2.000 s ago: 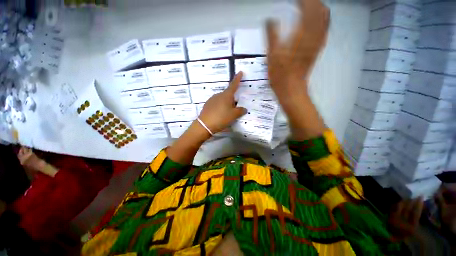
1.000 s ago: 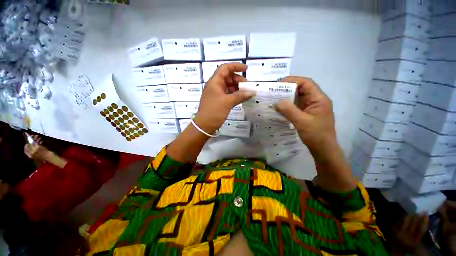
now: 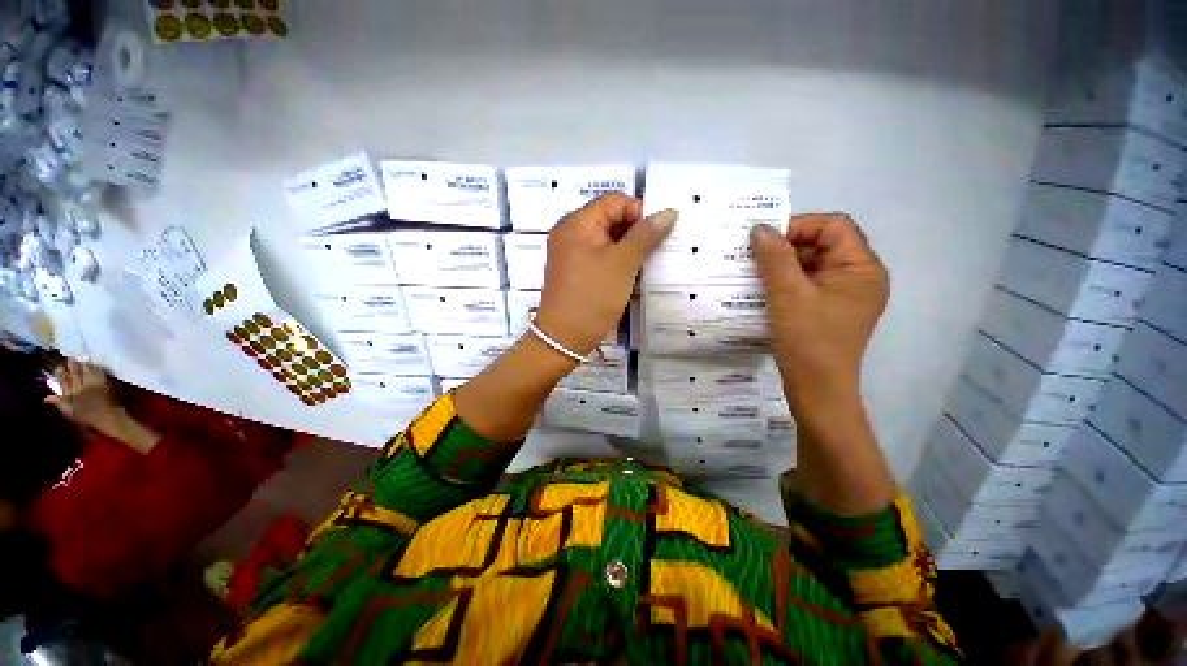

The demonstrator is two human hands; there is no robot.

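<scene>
My left hand (image 3: 588,280) and my right hand (image 3: 833,299) pinch the two side edges of a printed label strip (image 3: 709,312) near its top. The strip is white, with small black text and a dark dot on each label. It hangs down over the right column of the carton grid and hides most of it. Its top label lies at the blank top-right carton (image 3: 716,174); whether it touches cannot be told. White cartons with printed faces (image 3: 449,260) stand in rows to the left, partly covered by my left hand and forearm.
Tall carton stacks (image 3: 1009,351) stand at the right. Round gold-brown seals on a sheet (image 3: 293,358) lie left of the grid, beside a handwritten note (image 3: 176,260). Another seal sheet (image 3: 215,18) and a white roll (image 3: 128,59) are upper left. A person's hand (image 3: 98,401) is at lower left.
The strip has been raised and flattened out, and its top has moved up to the top-right carton. Both hands have moved with it. The whole view has also shifted.
</scene>
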